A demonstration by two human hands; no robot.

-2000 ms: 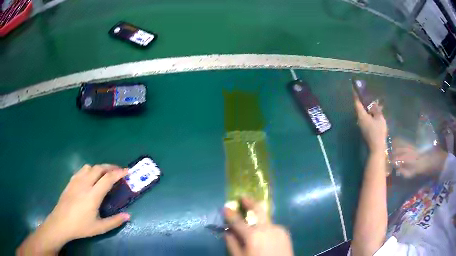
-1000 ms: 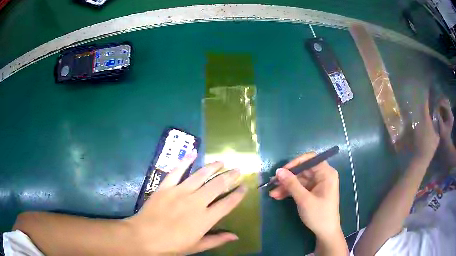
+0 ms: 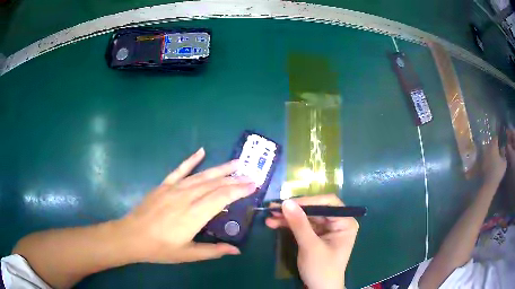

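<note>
An open phone assembly (image 3: 258,161) lies tilted in front of me, its silvery-white end at the top and its dark end with a round disc at the bottom. My left hand (image 3: 183,209) rests over its left side, fingers on the white part and thumb by the disc end. My right hand (image 3: 316,231) holds black tweezers (image 3: 333,211), their tip at the phone's dark middle. Whether a tape piece is at the tip cannot be told. The amber sheet (image 3: 314,135) lies just right of the phone, partly under my right hand.
Another phone assembly (image 3: 164,49) lies at upper left below the pale rail (image 3: 254,8). One more phone (image 3: 412,90) lies at right by a thin white line. Farther right are a brown tape strip (image 3: 456,107) and another person's arm (image 3: 466,226).
My left hand has moved off the amber sheet and onto the phone. My right hand has brought the tweezers left, from the sheet to the phone. The view has also shifted.
</note>
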